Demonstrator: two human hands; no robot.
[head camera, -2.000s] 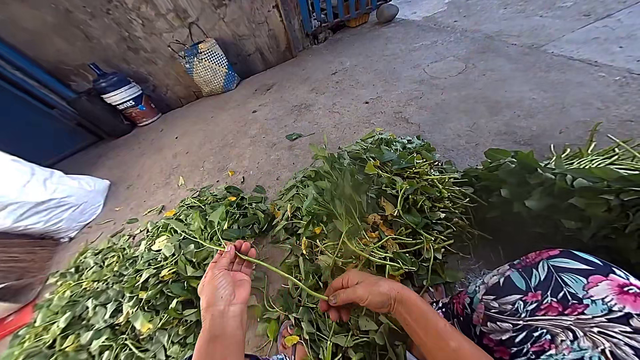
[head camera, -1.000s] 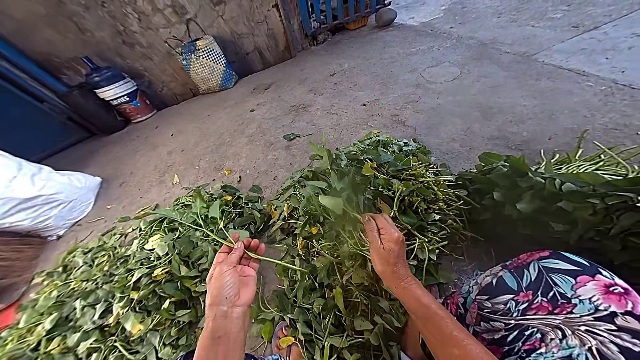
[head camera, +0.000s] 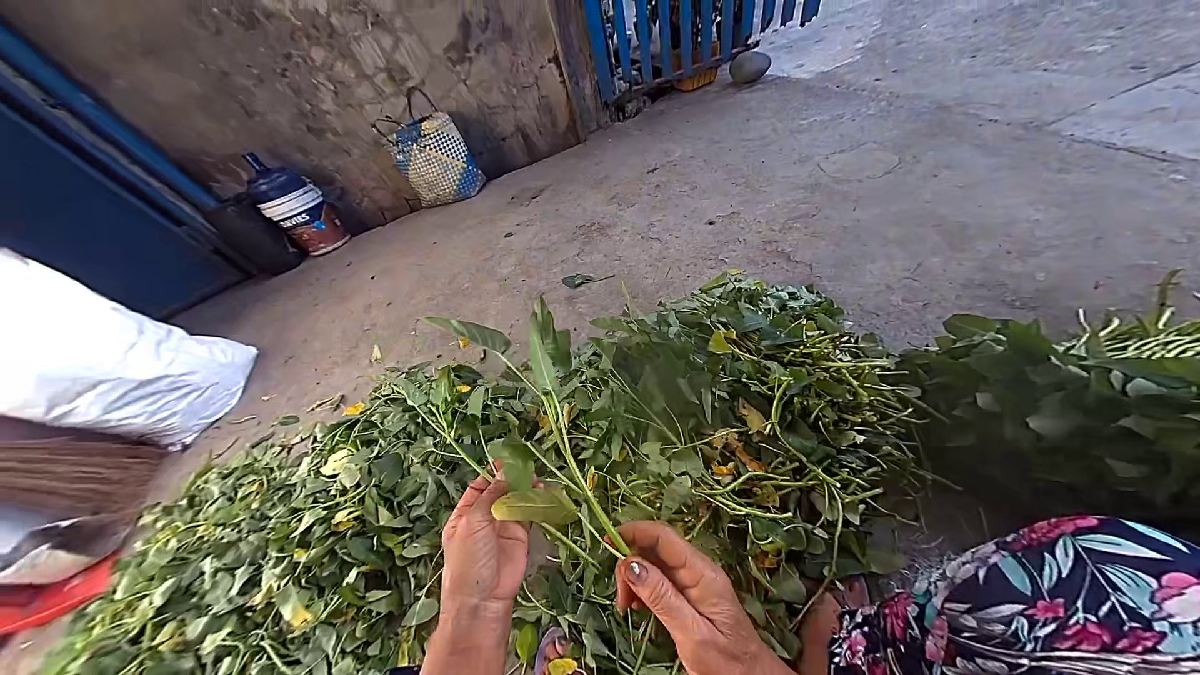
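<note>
Between my thumb and fingers, my right hand (head camera: 670, 581) pinches the lower end of a green leafy stem (head camera: 572, 450) that slants up and to the left. My left hand (head camera: 487, 539) is closed around another thin leafy stem (head camera: 455, 439), close beside the first, with a broad yellowish leaf (head camera: 534, 506) in front of its fingertips. Below and beyond both hands lies a pile of leafy greens (head camera: 309, 553) on the ground. A thicker heap of greens with stem ends to the right (head camera: 797, 375) rises behind my right hand.
More bundled greens (head camera: 1041, 412) lie at the right, beside a knee in floral cloth (head camera: 1059, 600). A white sack (head camera: 122, 366) and broom bristles (head camera: 75, 473) are at the left. A paint bucket (head camera: 305, 220) and a woven bag (head camera: 436, 159) stand by the wall; a stone (head camera: 750, 67) lies near the blue gate.
My right hand has come down and toward my left hand from over the heap, and now holds a leafy stem. My left hand still holds a stem.
</note>
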